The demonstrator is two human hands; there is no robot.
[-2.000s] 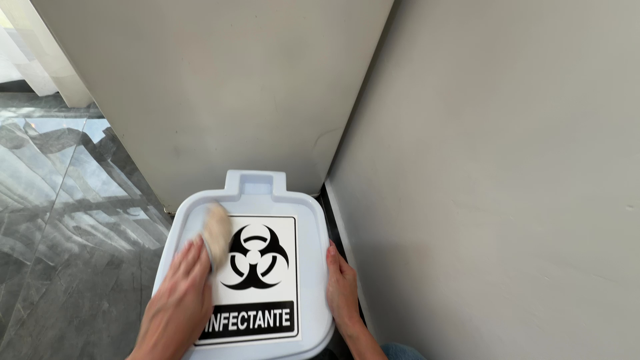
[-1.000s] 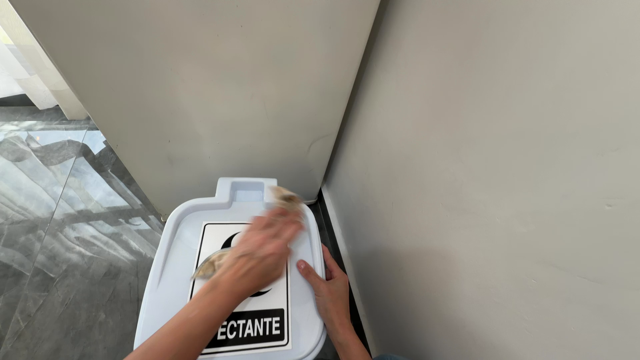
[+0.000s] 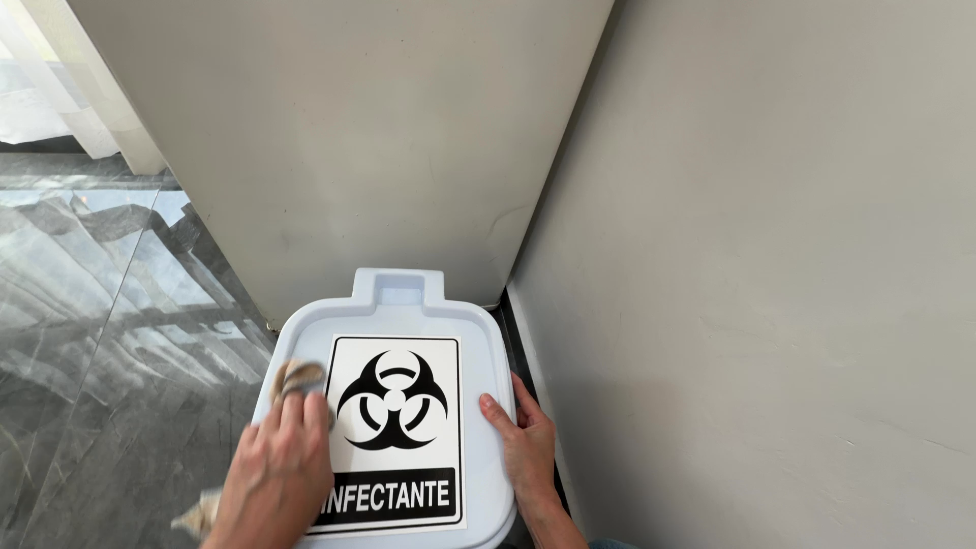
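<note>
A white plastic bin lid (image 3: 404,309) with rounded corners and a hinge tab lies below me. On it is a rectangular biohazard label (image 3: 393,457) with a black symbol and a printed word. My left hand (image 3: 282,457) is on the lid's left part, closed on a beige cloth (image 3: 297,375); the cloth bunches beyond the fingers, and another piece of it shows beside the wrist. My right hand (image 3: 526,438) grips the lid's right edge, thumb on top and fingers at the side, partly hidden.
A light grey panel (image 3: 343,152) stands directly behind the lid. To the right is a grey wall (image 3: 747,267) with a dark strip at its foot. Glossy grey floor tiles (image 3: 137,366) and a sheer white curtain (image 3: 84,84) are at the left.
My left hand with the cloth has moved from the lid's upper right, over the label, to its left side. My right hand stays at the right edge.
</note>
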